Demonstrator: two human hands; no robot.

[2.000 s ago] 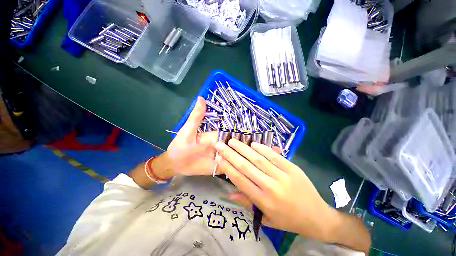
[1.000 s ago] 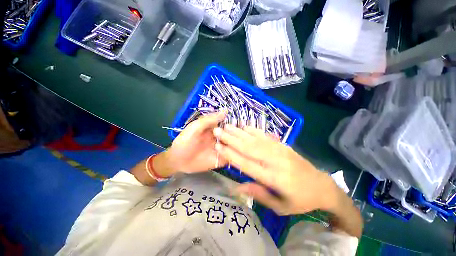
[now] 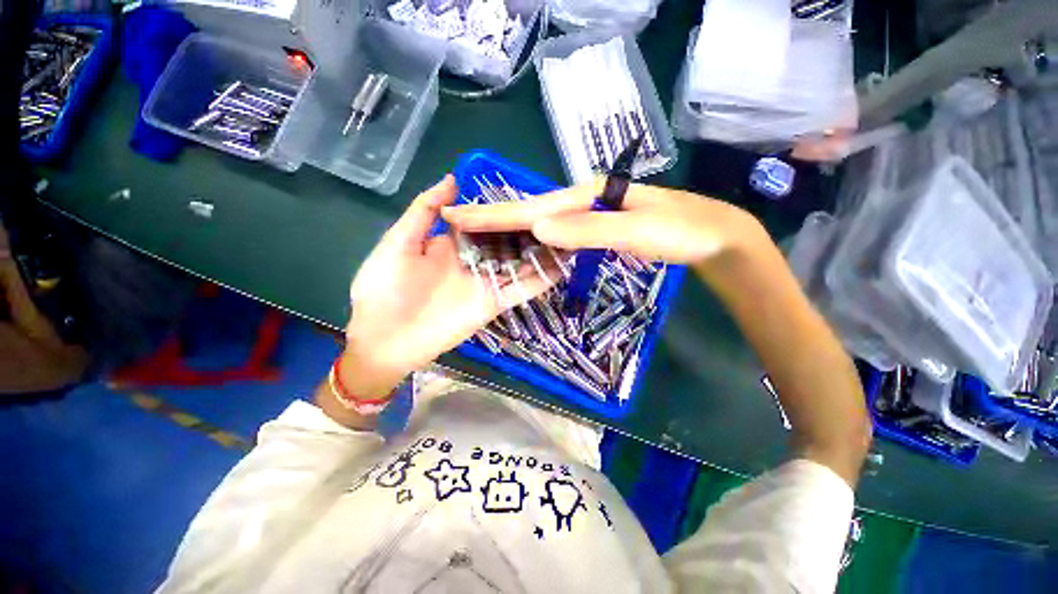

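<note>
Several slim silver shaft assemblies lie in a row across my left palm, thin rods pointing towards me. My left hand is palm up under them, over the left part of the blue parts tray. My right hand lies flat across the far side of the row, its fingertips near my left fingers. It also holds a dark pen-like tool that sticks up past the hand. The tray is heaped with loose assemblies. My right fingers hide the far ends of the row.
Beyond the tray is a clear box with a row of assemblies. Clear bins stand at the left. A round container and stacked clear boxes are at the right. Another person's hand shows at the upper right.
My right hand has moved up to the far side of the row, and the pen tool now points away from me. The rods in my left palm now show, pointing towards me.
</note>
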